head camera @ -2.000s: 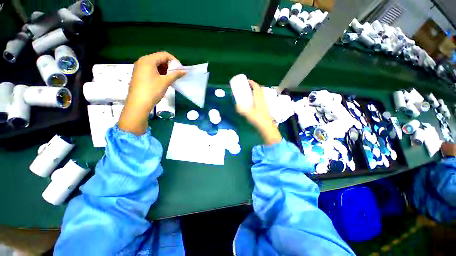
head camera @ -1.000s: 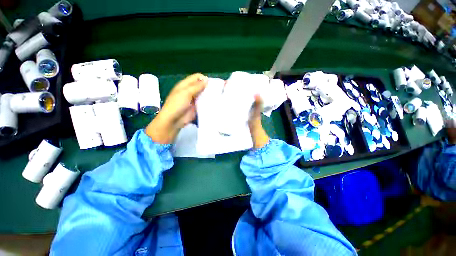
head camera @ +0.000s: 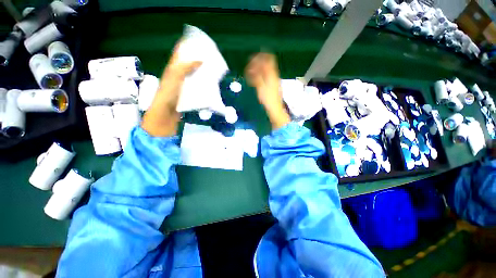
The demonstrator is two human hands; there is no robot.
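Observation:
My left hand [head camera: 169, 89] holds a white foam bag [head camera: 202, 70] raised above the green bench; whether a cylinder is inside cannot be told. My right hand [head camera: 265, 79] is raised to its right, blurred, apart from the bag, with nothing seen in it. A flat white foam bag [head camera: 212, 147] lies on the bench below the hands. Loose white round discs [head camera: 230, 114] lie just above it. Several white cylinder units [head camera: 109, 91] lie grouped left of my left hand, and two more [head camera: 68, 194] lie at the lower left.
A black parts tray [head camera: 32, 136] with cylinders is at far left. A divided tray [head camera: 400, 176] of blue and white discs is at right, with white wrapped pieces [head camera: 300, 100] beside it. A metal upright [head camera: 340, 43] rises behind. Another person's blue sleeve [head camera: 474, 190] shows at far right.
My hands came together over the bench around the white bag and cylinder, then moved apart. The bag is now raised in my left hand. The cylinder seen earlier in my right hand no longer shows there.

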